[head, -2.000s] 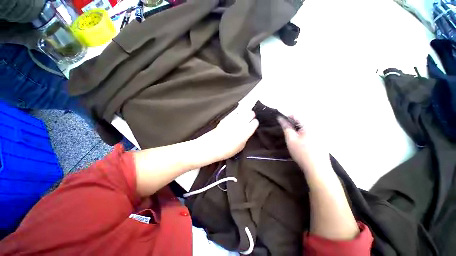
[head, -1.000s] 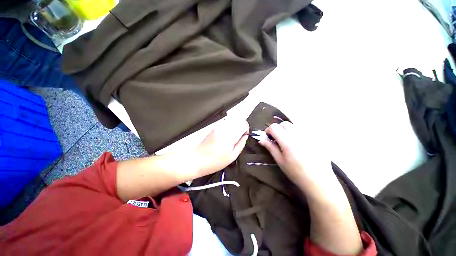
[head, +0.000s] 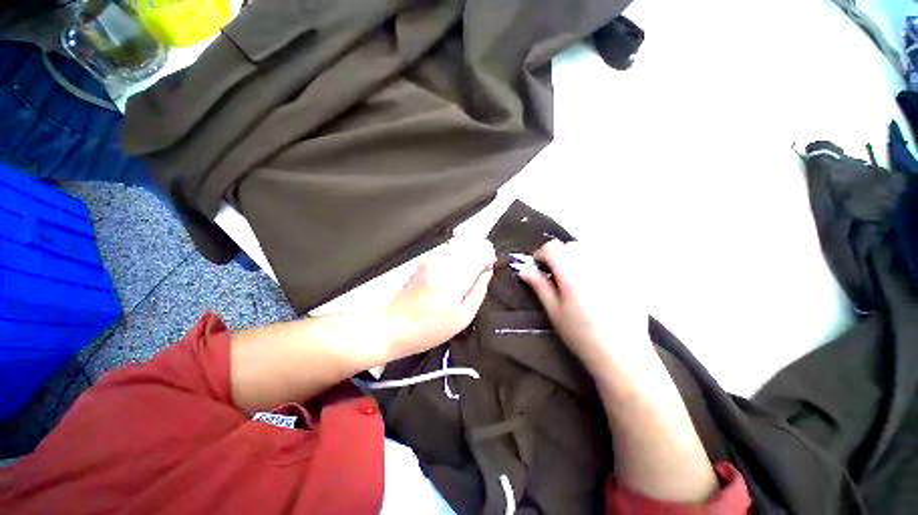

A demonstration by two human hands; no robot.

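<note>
Dark brown trousers [head: 544, 382] lie under my hands, partly in my lap. Their waistband corner [head: 523, 223] points up at the table. My left hand [head: 435, 310] holds the cloth edge at its fingertips. My right hand [head: 574, 292] holds a small silvery tool [head: 523, 264], probably thread snips, mostly hidden by the fingers, close to my left fingertips on the cloth. An off-white drawstring [head: 428, 378] hangs at the left, and another end [head: 507, 493] shows lower down. A pale line [head: 523, 331] marks a pocket opening.
Other brown trousers [head: 393, 151] lie on the white table [head: 705, 181] at upper left, and more brown trousers [head: 856, 372] at right. A glass mug [head: 113, 45] and yellow tape roll [head: 186, 18] are at upper left. A blue crate [head: 50, 292] stands on the speckled floor.
Since two seconds ago my hands have moved closer together and the silvery tool has come into view. The waistband corner now lies flatter. The view has shifted slightly.
</note>
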